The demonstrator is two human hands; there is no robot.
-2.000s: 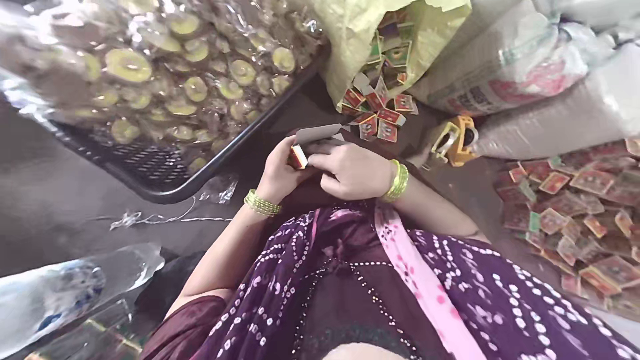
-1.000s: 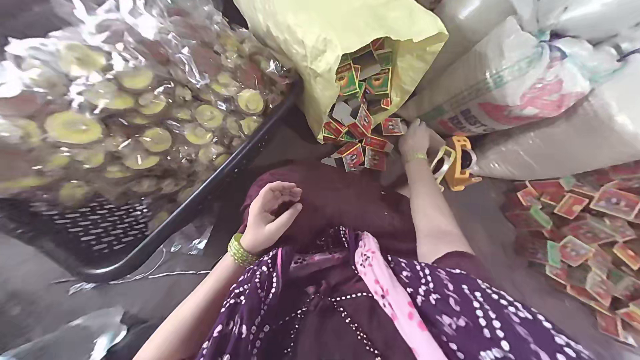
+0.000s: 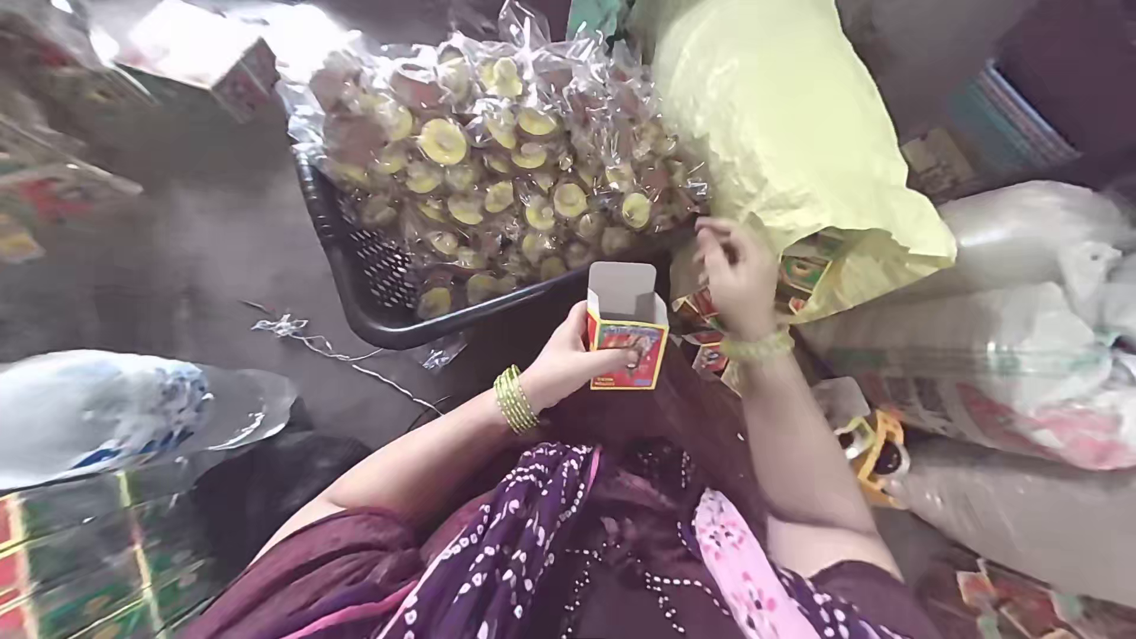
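My left hand (image 3: pixel 572 359) grips a small red and yellow printed cardboard box (image 3: pixel 627 355), its grey top flap standing up and its mouth open. To the right, my right hand (image 3: pixel 738 277) is raised beside the basket's edge with fingers bent; it is blurred, and whether anything is between the fingertips cannot be told. A black plastic basket (image 3: pixel 390 333) in front of me bears clear bags of brown and yellow round items (image 3: pixel 532 204). Behind my right hand, flat printed cartons (image 3: pixel 710 355) lie near the mouth of a yellow sack (image 3: pixel 799 133).
Stuffed translucent sacks (image 3: pixel 1003 373) lie at the right. A yellow-orange tape dispenser (image 3: pixel 879 457) sits by my right forearm. White string (image 3: pixel 328 346) trails over the floor left of my body, near a clear plastic bag (image 3: pixel 115 413). More printed cartons (image 3: pixel 1021 595) lie at bottom right.
The view has swung left. My left hand, empty a second ago, now holds an opened-up box. My right hand has left the floor by the tape dispenser and is up near the basket.
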